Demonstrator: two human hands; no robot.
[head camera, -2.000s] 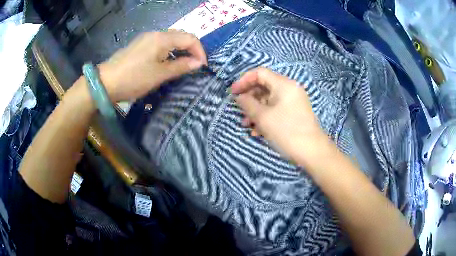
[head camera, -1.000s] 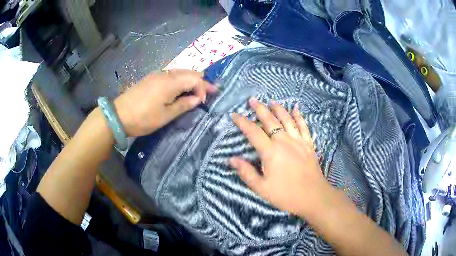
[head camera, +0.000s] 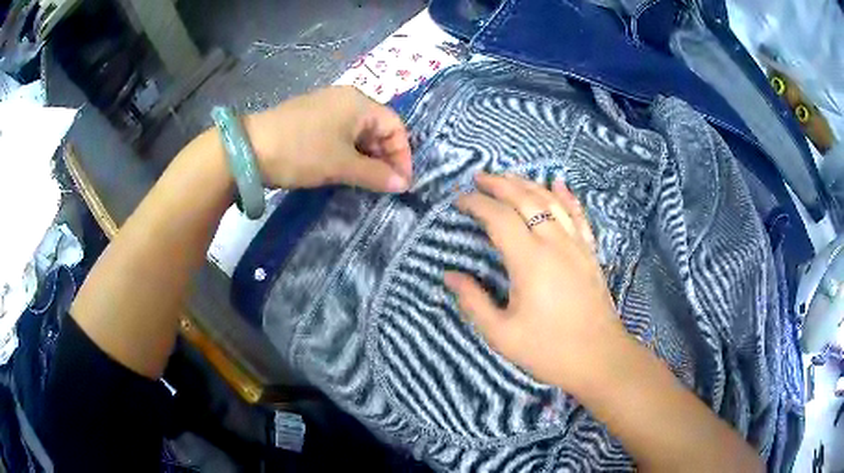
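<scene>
The denim garment (head camera: 444, 342), inside out and grey-blue with a striped look, lies spread in front of me. Its dark blue band (head camera: 254, 263) with a small pale round dot shows at the left edge. My left hand (head camera: 342, 143), with a green bangle at the wrist, is over the garment's upper left part; its thumb and fingertips are closed near a seam. A small dark piece shows just below these fingertips; I cannot tell if they grip it. My right hand (head camera: 541, 268) rests on the rounded pocket bag, palm down, fingers spread and holding nothing.
A white sheet with red marks (head camera: 398, 66) lies behind the garment. Dark blue denim (head camera: 574, 55) is at the top right. Part of a white machine (head camera: 824, 314) shows at the right edge. A worn wooden table edge (head camera: 217, 356) runs along the left. A white label (head camera: 289, 430) is at lower left.
My right hand has gone from raised, with curled fingers, to flat on the garment. My left hand dipped, then rose slightly, its fingertips now a little further right.
</scene>
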